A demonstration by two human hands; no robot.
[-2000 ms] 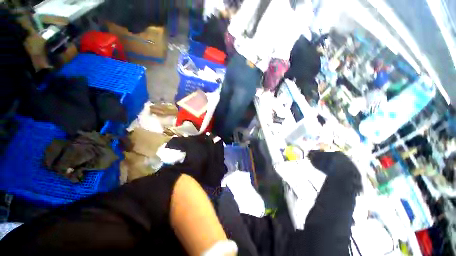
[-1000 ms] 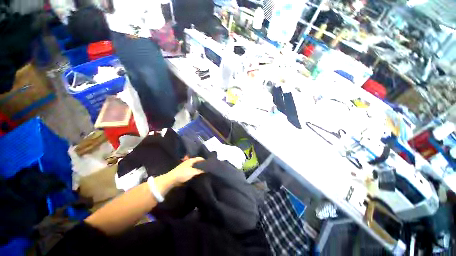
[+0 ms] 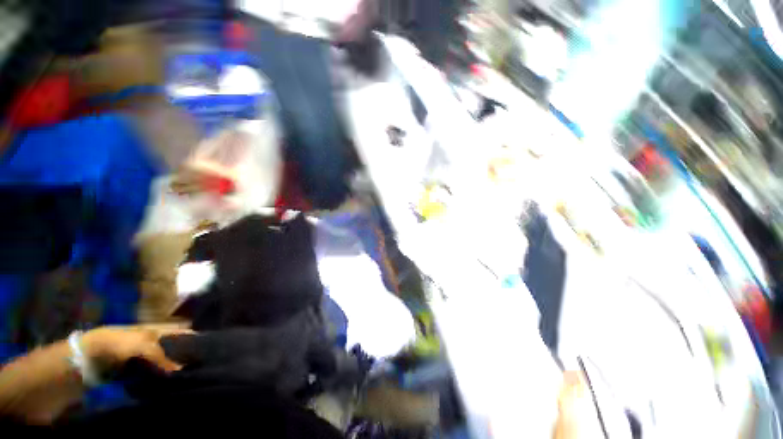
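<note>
The picture is badly blurred. My left hand (image 3: 129, 347), with a white band at the wrist, is at the lower left. Its fingers are closed on the edge of a dark jacket (image 3: 249, 356), which lies bunched across my lap area. More black cloth is heaped just beyond it; where one piece ends is hard to tell. A blurred skin-coloured shape at the bottom edge, over the white table, looks like my right hand (image 3: 567, 411); it is cut off and its fingers cannot be made out.
A long white table (image 3: 489, 343) runs along the right, with a dark cloth strip (image 3: 543, 274) and small blurred items on it. Blue crates (image 3: 103, 163) stand at left. A blue bin (image 3: 215, 101) with white contents and a person's denim-clad leg (image 3: 305, 111) are further ahead.
My left hand has moved left and down, from the middle of the cloth to the left edge of the jacket. The skin-coloured shape has appeared at the bottom right. The view has turned.
</note>
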